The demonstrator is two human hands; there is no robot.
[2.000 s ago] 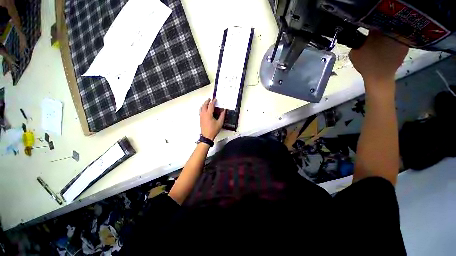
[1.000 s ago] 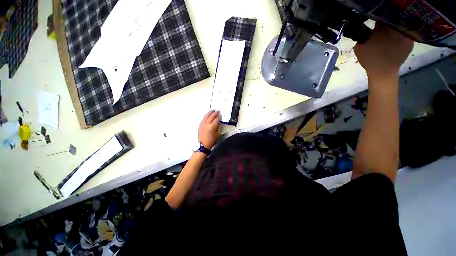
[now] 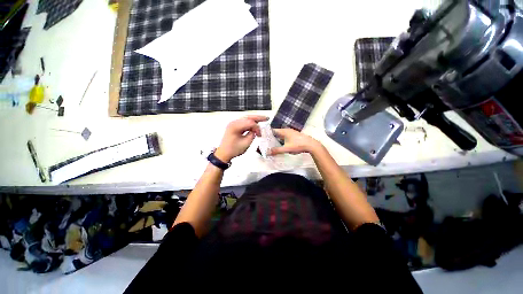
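My left hand (image 3: 237, 138), with a dark wristband, and my right hand (image 3: 290, 142) hold a small white patterned piece (image 3: 268, 140) between them near the table's front edge. The piece is blurred and partly covered by my fingers. A narrow plaid stack (image 3: 304, 96) lies tilted just beyond my right hand, without a white pattern on its visible top. The cutting machine (image 3: 470, 63) stands on the right on its grey base plate (image 3: 370, 129). No hand is on its black handle (image 3: 459, 133).
A large plaid block (image 3: 229, 74) bears a white shaped pattern (image 3: 200, 37), with a brown strip (image 3: 118, 57) along its left edge. More plaid (image 3: 370, 57) lies behind the cutter. A bundle with white pattern (image 3: 106, 158), a pen (image 3: 35, 161) and a yellow item (image 3: 36, 95) lie left.
My right hand has left the cutter and joined my left at the white piece. The long white pattern is off the plaid stack, which now lies more tilted. The view has turned and shifted.
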